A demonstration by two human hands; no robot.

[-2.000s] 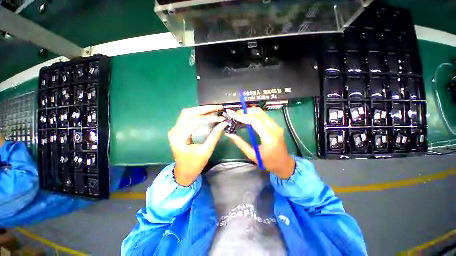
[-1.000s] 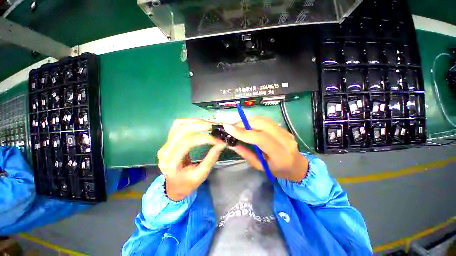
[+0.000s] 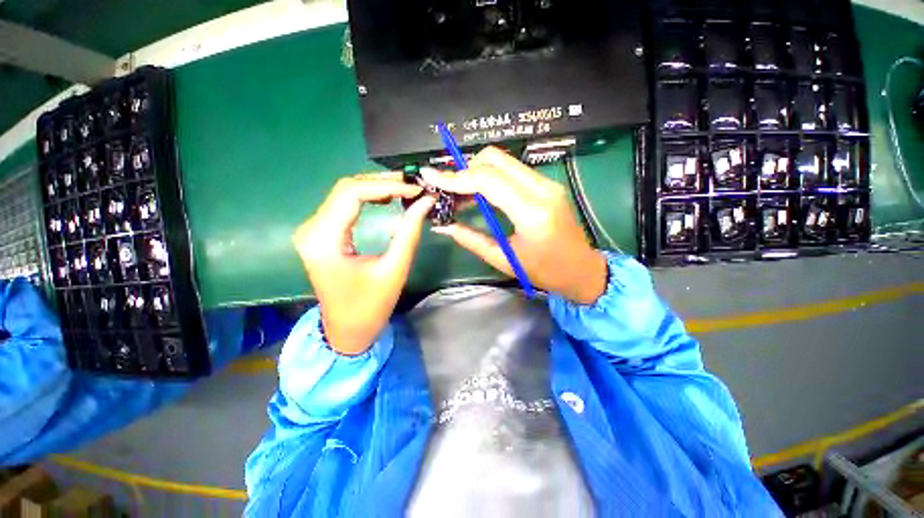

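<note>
A small black electronic module (image 3: 440, 205) is held in the fingertips of both hands above the near edge of the bench. My left hand (image 3: 357, 248) grips its left side between thumb and fingers. My right hand (image 3: 532, 218) touches its right side and also holds a thin blue stick (image 3: 496, 231), which slants from the test box's front edge down toward the right wrist. The fingers partly hide the module. The black test box (image 3: 496, 91) with white lettering lies just beyond the hands.
A black tray (image 3: 189, 258) with mostly filled pockets lies at the left. Another black tray (image 3: 650, 182) at the right shows modules in its nearer rows. A cable (image 3: 586, 207) runs from the box's front right. A blue sleeve (image 3: 32, 354) of another person shows at the far left.
The view has shifted, so box and trays appear higher, and the clear guard is out of view. The hands have moved closer to the box and still hold the module, whose tilt looks changed.
</note>
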